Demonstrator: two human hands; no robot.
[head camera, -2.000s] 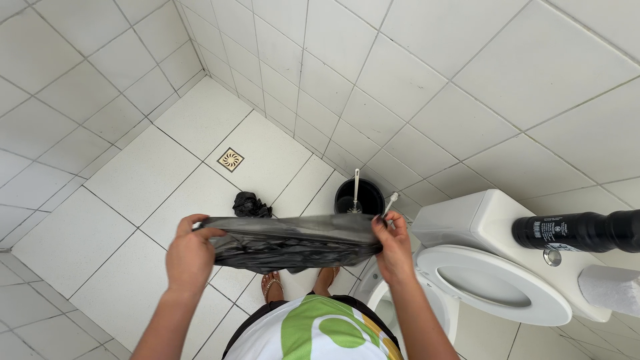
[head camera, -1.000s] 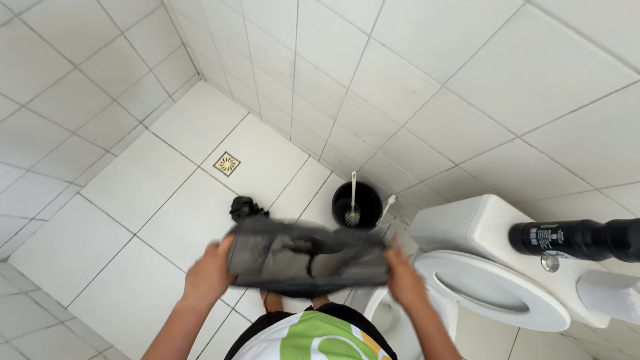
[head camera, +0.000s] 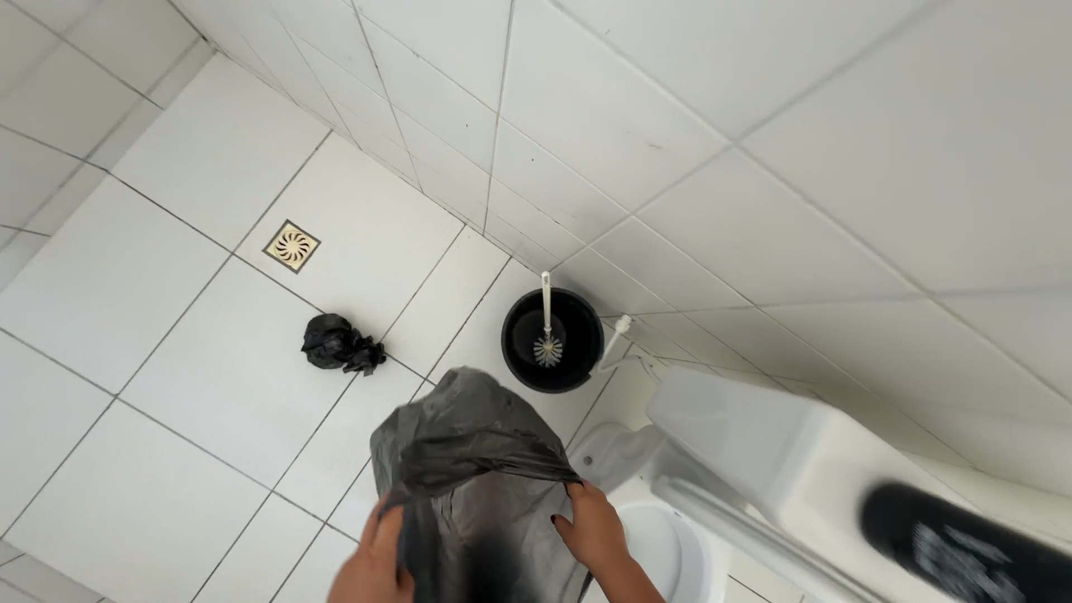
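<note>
A black plastic bag (head camera: 477, 435) hangs between my hands at the lower middle, its mouth spread wide and its far part puffed out. My left hand (head camera: 377, 544) grips the bag's left edge, and my right hand (head camera: 593, 529) pinches the right edge near the toilet. Beyond the bag a round black bin (head camera: 578, 381) stands on the floor by the wall. A toilet brush (head camera: 547, 322) with a white handle is in it, bristles down. Left of the bag lies a knotted black plastic bundle (head camera: 331, 342).
On the right is a white toilet (head camera: 670, 544) with its tank (head camera: 745, 435); a black bottle (head camera: 955, 536) lies on the tank. A white supply pipe (head camera: 617, 339) rises beside the bin. A square floor drain (head camera: 291, 245) sits farther left. Tiled walls (head camera: 636, 151) border the floor.
The bag was stretched flat between my hands; now its mouth is open and its body spread. My hands have come closer together. The view has shifted, with the bin appearing larger.
</note>
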